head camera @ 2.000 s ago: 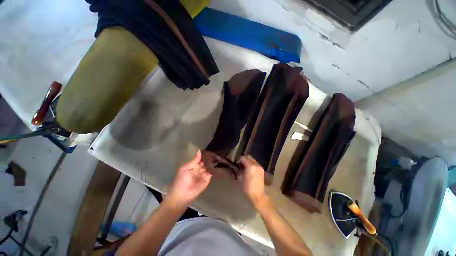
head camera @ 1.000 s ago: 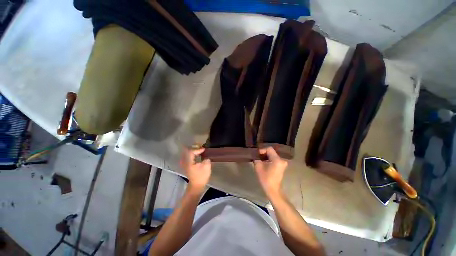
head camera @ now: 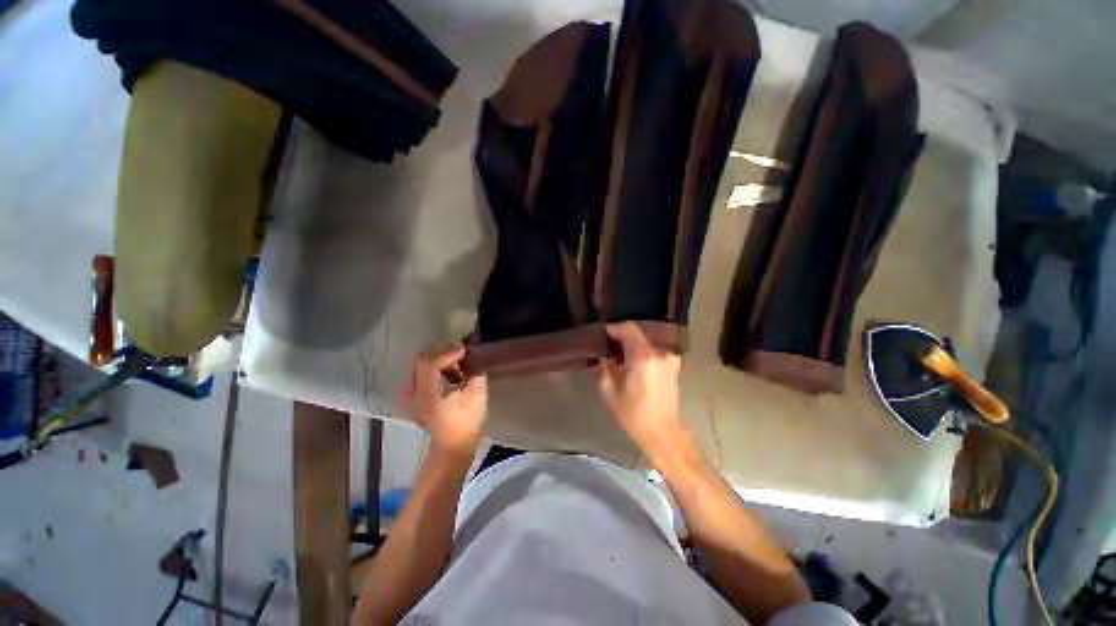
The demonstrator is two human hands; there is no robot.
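A dark sleeve (head camera: 534,269) lies on the padded table with its rounded brown-patched end away from me. Its straight hem (head camera: 539,351), a brown band, is near me. My left hand (head camera: 446,397) pinches the hem's left corner. My right hand (head camera: 641,382) pinches the hem's right corner. The band is stretched straight between them, slightly higher at the right. A second sleeve (head camera: 667,159) lies right beside it, its hem end partly behind my right hand. A third sleeve (head camera: 832,220) lies apart at the right.
The steam iron (head camera: 918,379) rests on the table (head camera: 783,452) at the right, its hose trailing down. White strips (head camera: 753,195) lie between sleeves. An olive pressing form (head camera: 190,208) with a stack of sleeves (head camera: 282,61) over it stands upper left. A brown-handled tool (head camera: 102,308) is beside the form.
Both hands first worked close together at the bunched hem, then spread to its two corners, and it is now a straight band. Since then the hem's right side has tilted up slightly.
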